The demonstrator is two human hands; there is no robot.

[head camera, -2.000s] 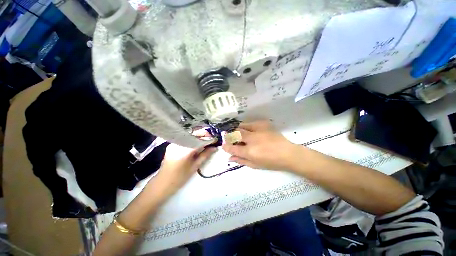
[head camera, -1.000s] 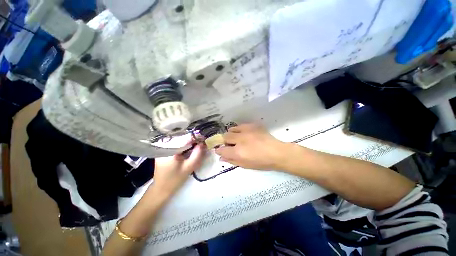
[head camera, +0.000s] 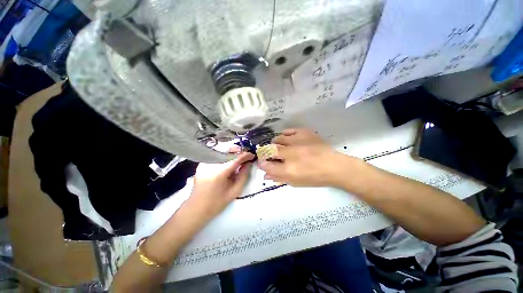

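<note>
The black garment (head camera: 97,154) lies in a heap left of the machine head, with white cloth (head camera: 86,197) showing in it. My left hand (head camera: 217,180) is at the needle area, thumb and fingertips pinched on a small dark edge of the garment. My right hand (head camera: 301,160) lies just right of the presser foot, fingers bent beside the tan seam guide block (head camera: 267,152); what is under its fingertips is hidden. The sewing machine head (head camera: 166,86) with its white tension dial (head camera: 243,107) partly covers the needle.
A smartphone (head camera: 453,157) and black cloth (head camera: 410,107) lie at the right. Paper notes (head camera: 418,48) and a blue clip (head camera: 509,63) are on the machine arm. A ruler strip (head camera: 298,226) runs along the table's front edge. Brown cardboard (head camera: 34,246) is at the left.
The camera view has shifted, moving the machine head in the picture. Both hands stay close to the needle area, with only small finger changes. The garment heap looks nearly the same.
</note>
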